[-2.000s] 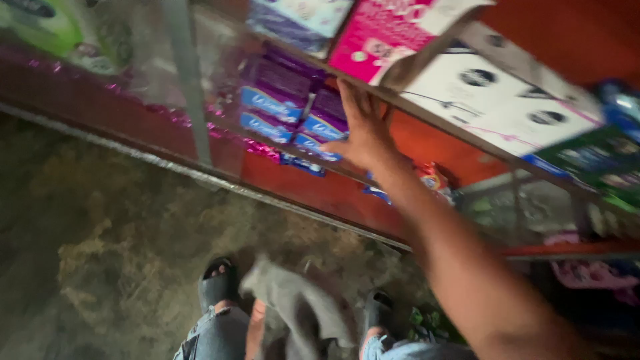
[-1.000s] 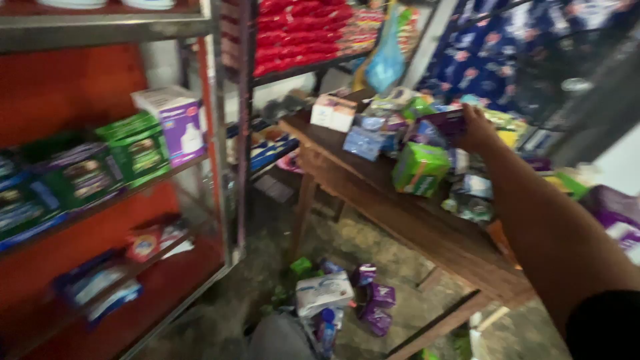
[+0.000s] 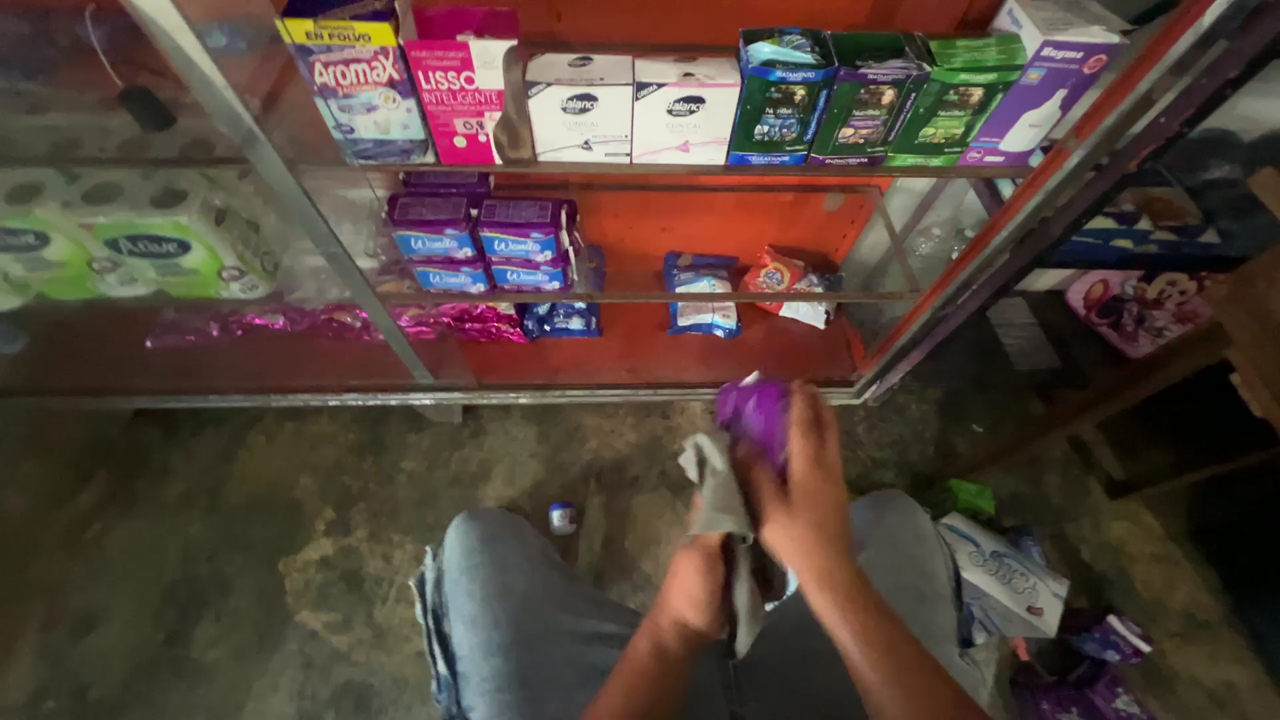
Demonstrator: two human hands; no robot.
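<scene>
Low in the middle, my left hand (image 3: 695, 590) is closed on a grey cloth (image 3: 722, 490). My right hand (image 3: 812, 480) grips a purple plastic packet (image 3: 754, 415) just above and against the cloth. Both hands are over my lap, and motion blurs them. In the display case ahead, purple-and-blue packs of sanitary pads (image 3: 480, 240) are stacked on the middle shelf. Right of them lie a blue-and-white packet (image 3: 702, 295) and a red-and-white packet (image 3: 790, 285). Boxes of hair and care products, among them a white box (image 3: 580, 110), line the upper shelf.
The case's metal bottom edge (image 3: 560, 396) runs just beyond my hands. Toilet paper packs (image 3: 150, 245) stand behind the left pane. A small blue-and-white container (image 3: 562, 518) is on the concrete floor. To the right are a white box (image 3: 1005, 575), purple packets (image 3: 1085, 690) and a wooden table (image 3: 1245, 350).
My right hand has come from the wooden table to over my lap and now holds a purple packet against the cloth. The view has swung from the table to the display case.
</scene>
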